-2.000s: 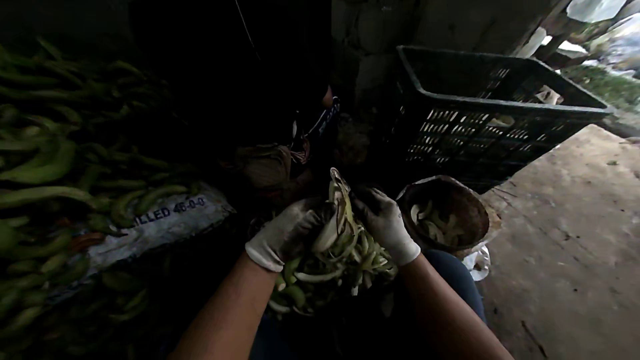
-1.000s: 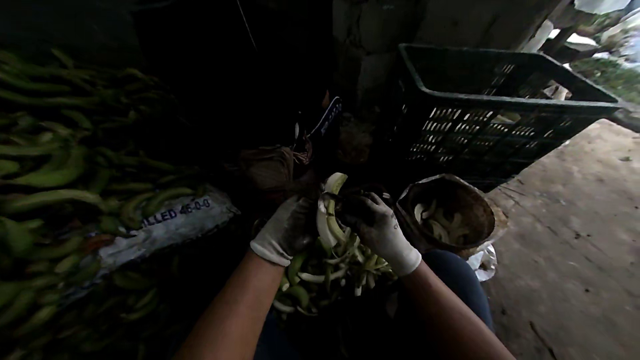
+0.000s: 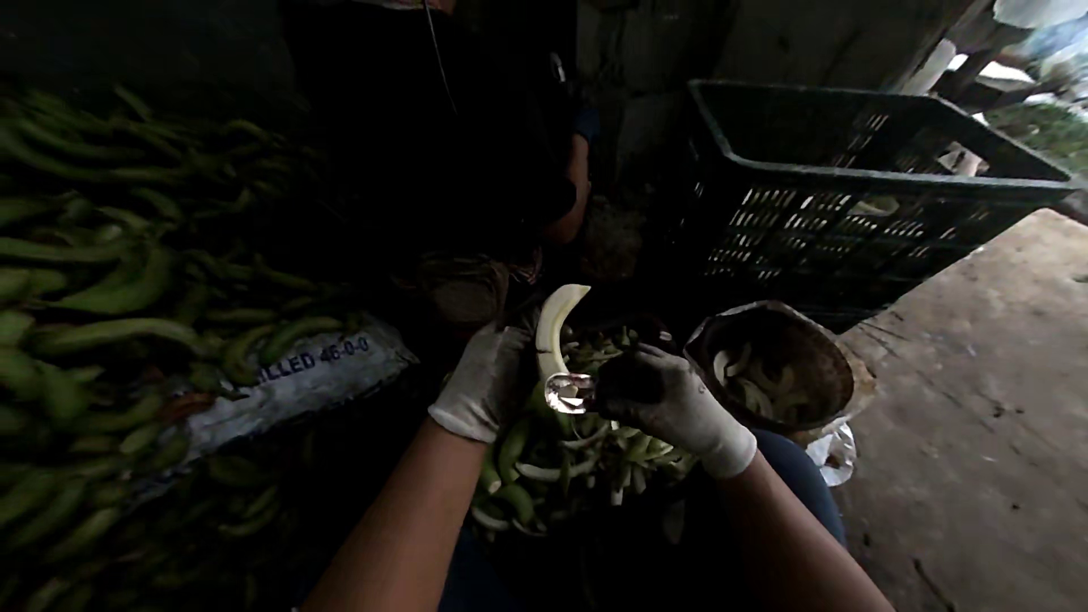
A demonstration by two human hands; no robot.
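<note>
My left hand [image 3: 489, 378], in a pale glove with dark fingers, is closed around the side of a peeled green banana or plantain [image 3: 552, 327], which stands curved and upright. In my right hand [image 3: 667, 395], gloved the same way, is a shiny metal tool [image 3: 569, 393], perhaps a peeler, at the fruit's lower end. Its exact kind cannot be told. Below both hands lies a heap of peels [image 3: 637, 450] with several green fruits [image 3: 514, 455] at its left. The fingertips of my left hand are hard to see in the dark.
A dark green plastic crate [image 3: 892, 178] stands at the upper right. Before it, a worn round bucket [image 3: 769, 365] holds several peeled fruits. Many green fruits [image 3: 127, 289] lie at the left on and around a printed sack [image 3: 297, 382]. Across from me sits a person in dark clothes [image 3: 442, 144].
The fruit between my hands now shows a pale, peeled surface, where two seconds ago peel strips hung around it. My right hand has moved lower, and the shiny tool has come into view.
</note>
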